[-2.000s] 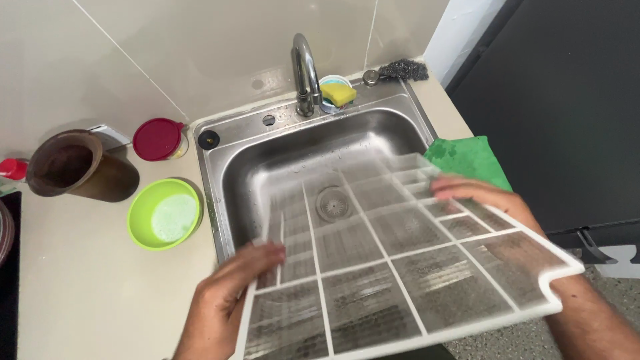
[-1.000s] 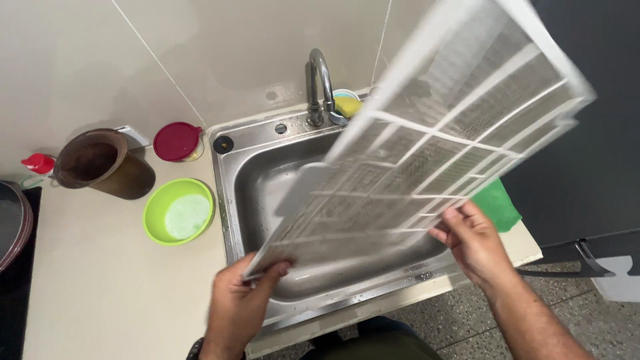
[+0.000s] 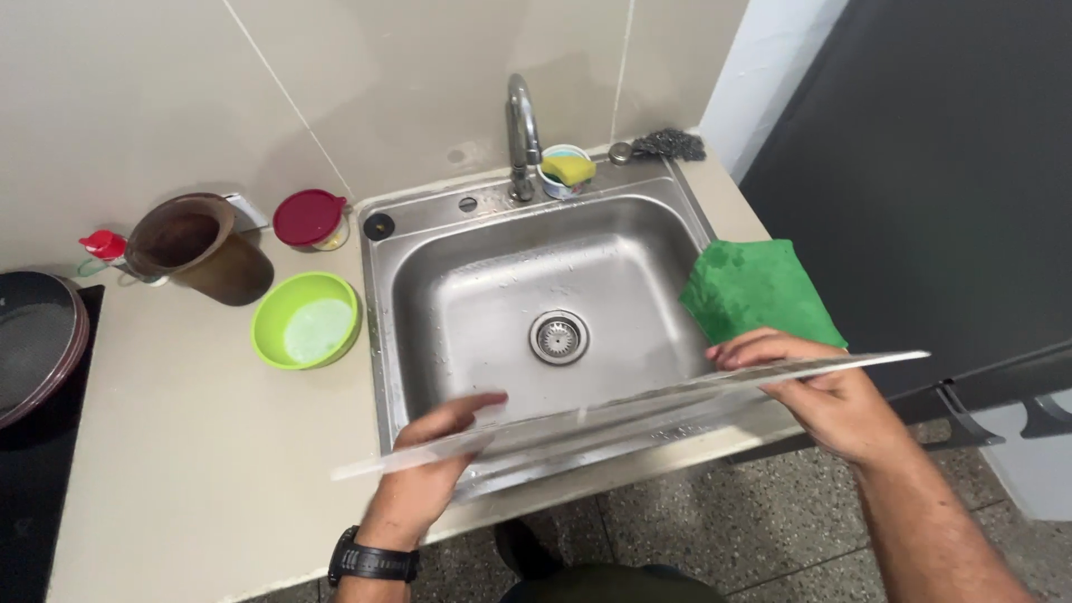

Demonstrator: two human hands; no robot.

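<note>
A white-framed mesh filter panel (image 3: 620,406), seen nearly edge-on and blurred, spans the front of the stainless steel sink (image 3: 469,251). My left hand (image 3: 440,461) grips its left part, fingers on the far side, and wears a black watch (image 3: 373,557). Around the panel's right part, my right hand (image 3: 804,385) is closed, near a green cloth (image 3: 758,289) that lies on the sink's right edge. The drain strainer (image 3: 559,337) shows in the basin beyond the panel.
A chrome faucet (image 3: 521,138) stands at the back, beside a tub with a yellow sponge (image 3: 569,171) and a metal scourer (image 3: 670,144). Left on the counter are a lime-green bowl (image 3: 306,321), a red-lidded container (image 3: 310,218), a brown vessel (image 3: 201,247) and pans (image 3: 38,343).
The panel was raised and tilted over the sink a second ago; now it is lower and nearly edge-on. Both hands have stayed on it, and the basin shows more fully.
</note>
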